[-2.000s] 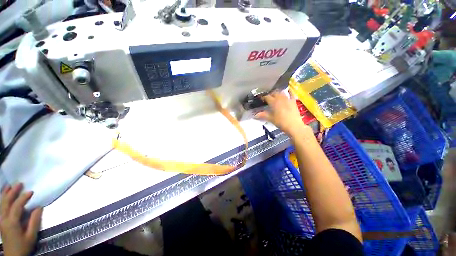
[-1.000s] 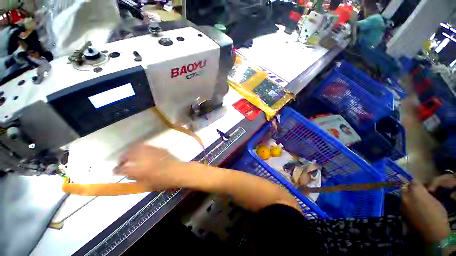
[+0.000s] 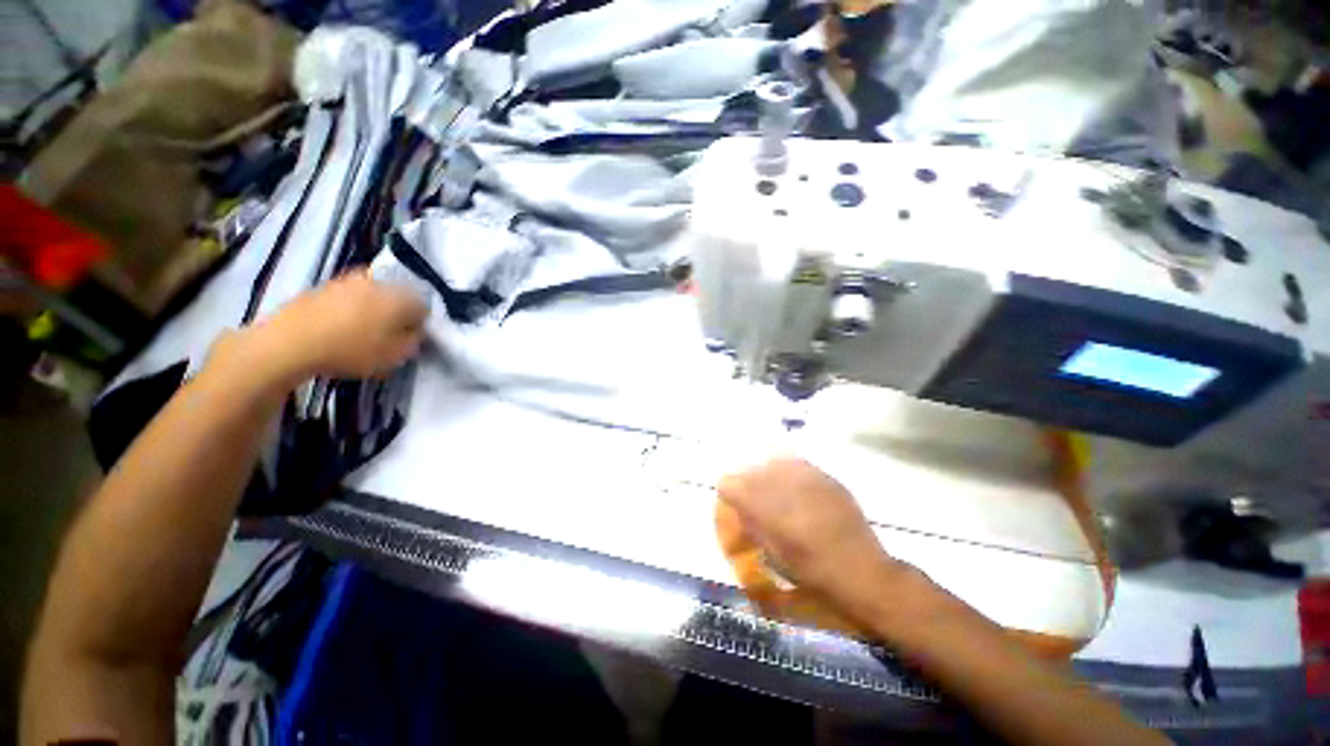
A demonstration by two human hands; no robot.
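Note:
The white sewing machine with its lit screen stands at the right. My right hand is closed on the orange tape in front of the needle area. The tape loops from there along the table edge and up under the machine arm. My left hand is at the left, closed on a light grey panel with a black strip. The panel's cloth stretches towards the machine. The bundle of cut panels lies under and behind my left hand.
Crumpled grey and black pieces are heaped behind the needle. A small black pointed item lies near the table's front edge at the right. The ruler-marked strip runs along that edge. A clear plastic bag is behind the machine.
The view has swung left. My left hand has come into view, holding the grey cloth by the bundle. My right hand now holds the orange tape near the needle. The blue baskets have left the view.

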